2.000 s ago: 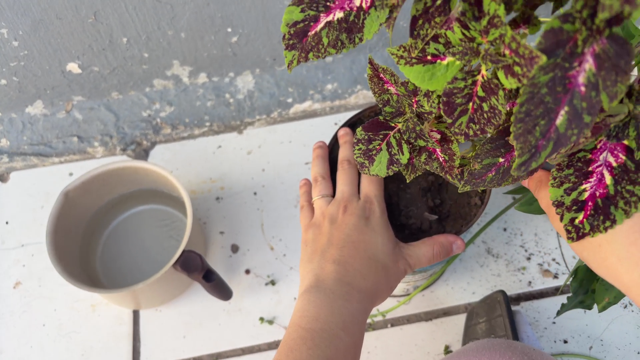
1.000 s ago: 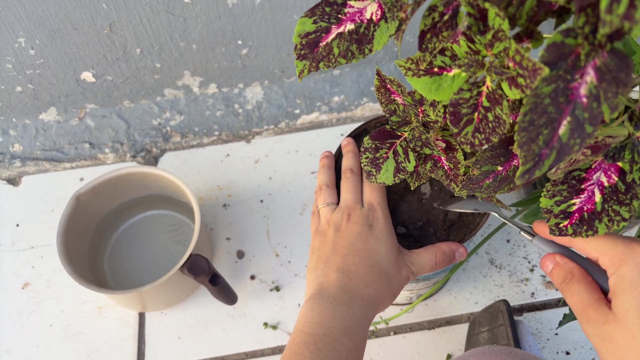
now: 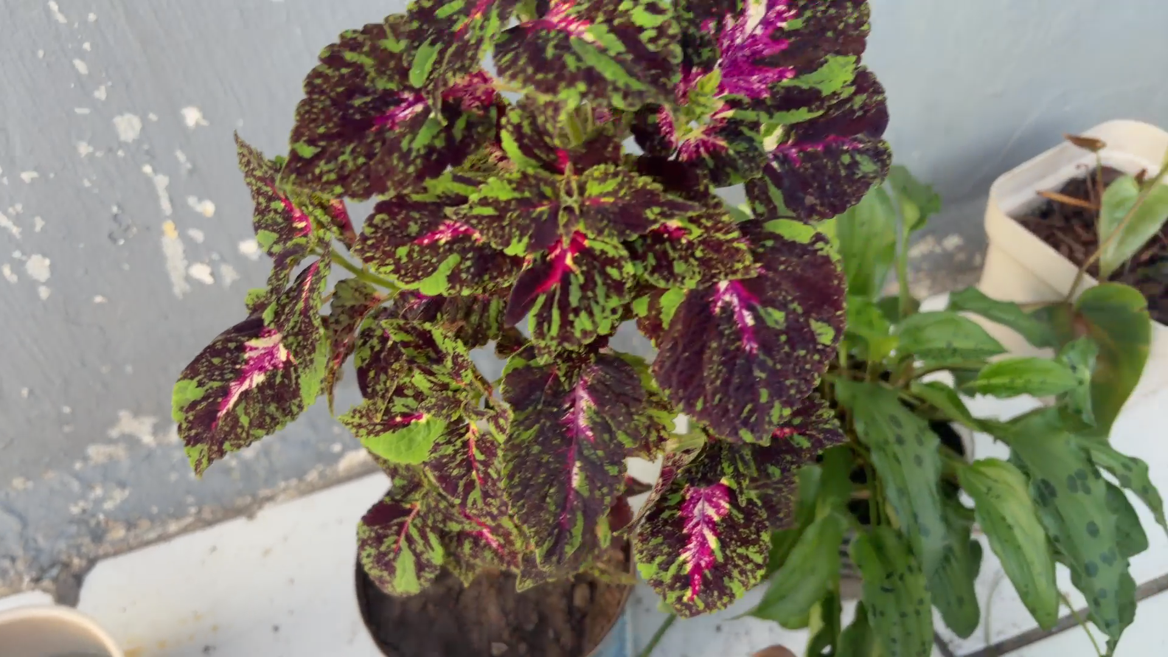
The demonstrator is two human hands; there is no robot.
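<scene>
Neither my left hand nor my right hand can be made out in the head view. A small brownish patch at the bottom edge is too little to identify. A coleus plant (image 3: pixel 575 411) with dark purple and green leaves and pink veins fills the middle. It stands in a round pot (image 3: pixel 365 598) of dark soil (image 3: pixel 493 611), cut off by the bottom edge; leaves hide the pot's back part. The trowel is not visible.
The rim of a beige saucepan (image 3: pixel 55 630) shows at bottom left. A plant with spotted green leaves (image 3: pixel 899 456) stands to the right, near a cream pot (image 3: pixel 1027 228). Behind is a grey wall (image 3: pixel 100 301) with peeling paint; white tiles (image 3: pixel 228 584) lie below.
The view has swung up and right. My left hand, earlier on the pot's rim, and my right hand, which held a small trowel in the soil, are out of sight now.
</scene>
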